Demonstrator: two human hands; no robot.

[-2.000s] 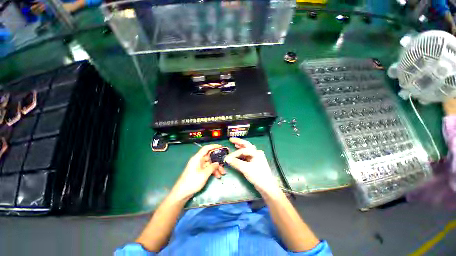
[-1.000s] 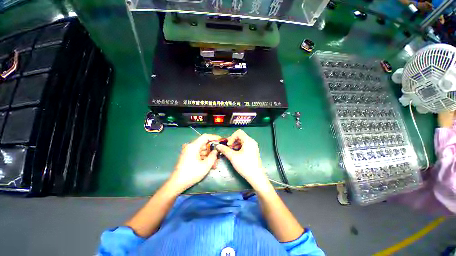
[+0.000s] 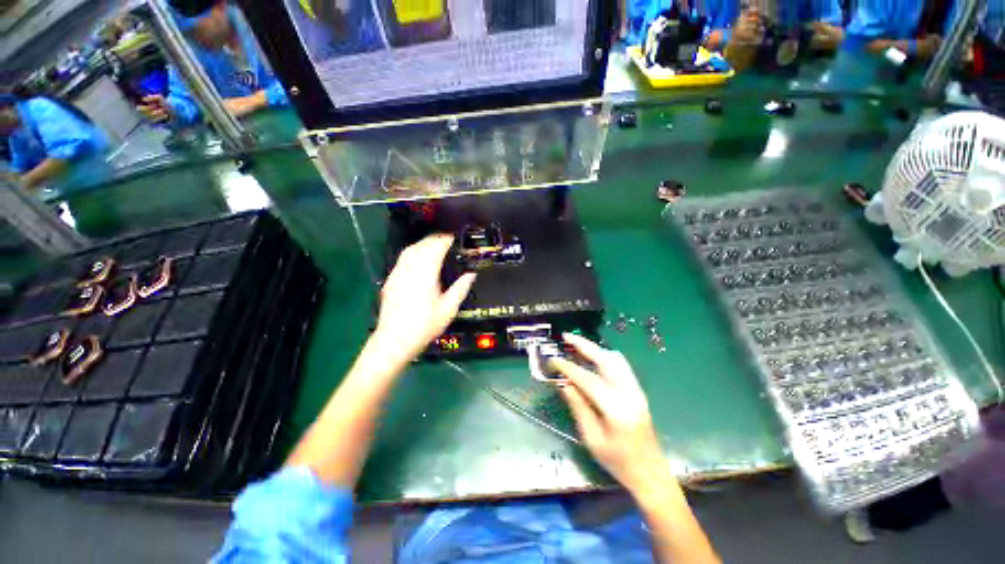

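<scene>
My left hand [image 3: 424, 292] is over the left part of the black press [image 3: 551, 275]. Its thumb and fingers are apart beside the fixture [image 3: 507, 256], and it holds nothing that I can see. A dark watch case [image 3: 481, 237] sits at the fixture. My right hand [image 3: 601, 399] holds another watch case [image 3: 544, 360] with a light rim by its fingertips, at the press's front edge below the label. The red digits and lit red switch [image 3: 486, 343] show on the press front. The press's front left corner is hidden by my left hand.
Stacked black trays [image 3: 132, 358] with several copper-rimmed cases stand at left. A clear blister tray [image 3: 821, 320] and a white fan [image 3: 948, 193] are at right. Small loose parts [image 3: 652, 331] lie right of the press. A clear guard [image 3: 457, 154] and framed display [image 3: 441, 61] stand above it.
My hands were together over a small part in front of the press; now they are apart. The left has moved up to the fixture, the right is to the right with a case. The view has tilted up.
</scene>
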